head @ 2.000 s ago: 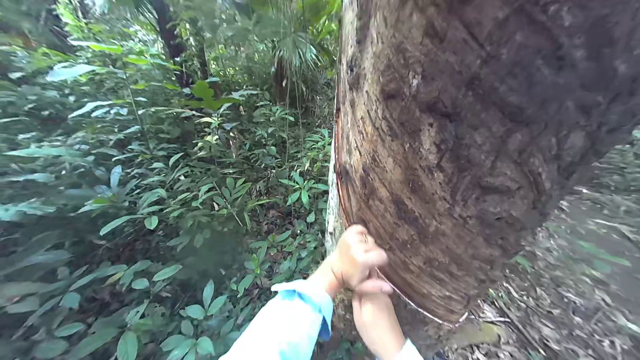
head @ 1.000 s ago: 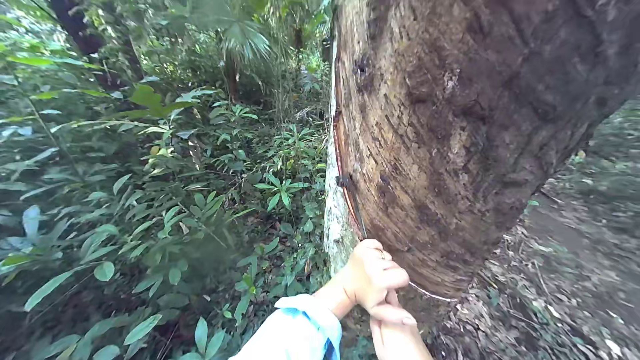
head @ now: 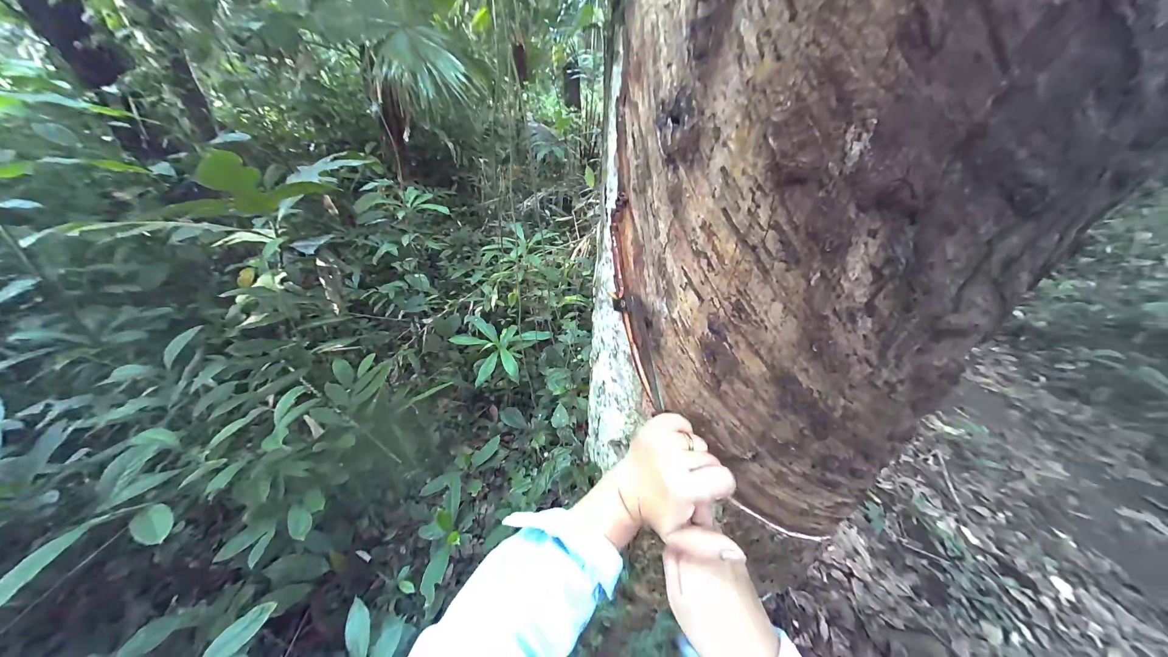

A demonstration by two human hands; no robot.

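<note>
The large tree trunk (head: 803, 274) leans across the right half of the view. Down its left side runs a narrow reddish cut (head: 633, 351) in the bark. Close to the lower part of this cut, my left hand (head: 677, 474) is closed around a tool whose thin dark shaft (head: 653, 379) points up along the bark; its handle is hidden. Just below, my right hand (head: 707, 557) is closed against the left one, apparently on the same tool, its grip partly hidden. A thin whitish line (head: 776, 527) curves along the bark to the right of both hands.
Dense leafy undergrowth (head: 301, 438) fills the left side, with a palm (head: 424, 68) farther back. Dry leaves (head: 922, 566) cover the ground at the lower right. Pale, whitish bark (head: 610, 392) borders the cut on its left.
Both hands remain together beside the lower trunk. More of the reddish cut and the tool's dark shaft shows above them than two seconds ago.
</note>
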